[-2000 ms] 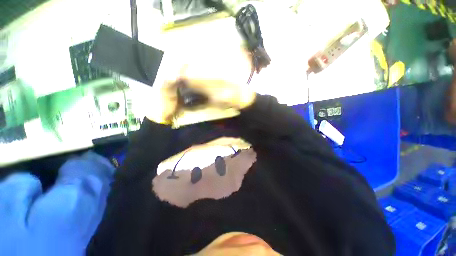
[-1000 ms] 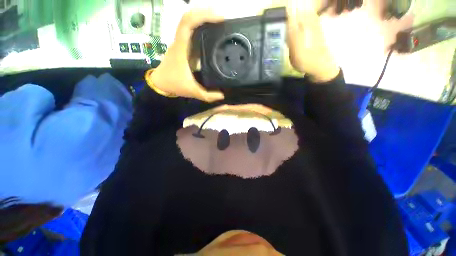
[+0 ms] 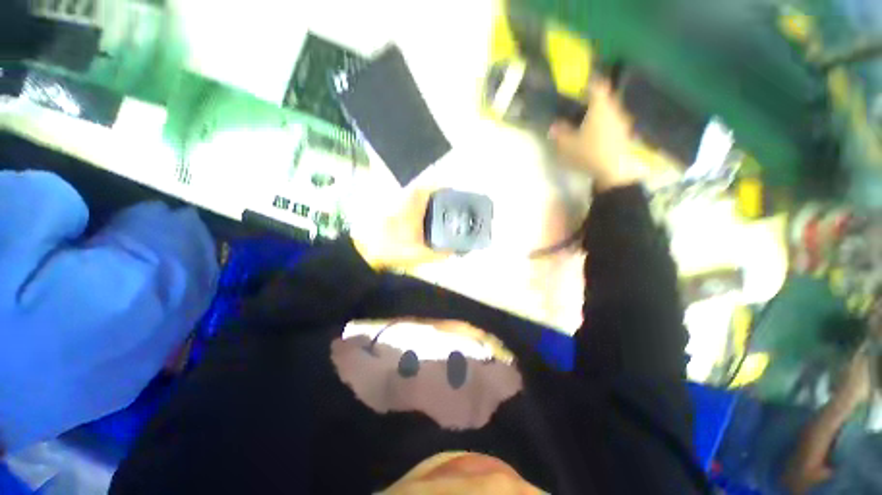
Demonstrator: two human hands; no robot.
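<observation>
A dark grey cube extension socket (image 3: 459, 220) shows its round outlet face upward near the front of the white tabletop. My left hand (image 3: 395, 230) holds it from its left side; glare washes out much of the hand. My right hand (image 3: 602, 135) is stretched forward to the yellow-and-black fixture (image 3: 569, 60) at the back of the bench. Its fingers are blurred at a dark part there, and I cannot tell whether they grip anything.
A dark flat pad (image 3: 396, 114) lies beyond the socket, beside a black printed panel (image 3: 317, 72). Green and white printed sheets (image 3: 227, 126) lie left. A person in blue (image 3: 106, 300) is at the left; another person's arm (image 3: 834, 421) shows at lower right.
The view has turned and the socket now looks smaller and farther from the camera. My right hand has left the socket and reached forward to the fixture. My left hand remains on the socket.
</observation>
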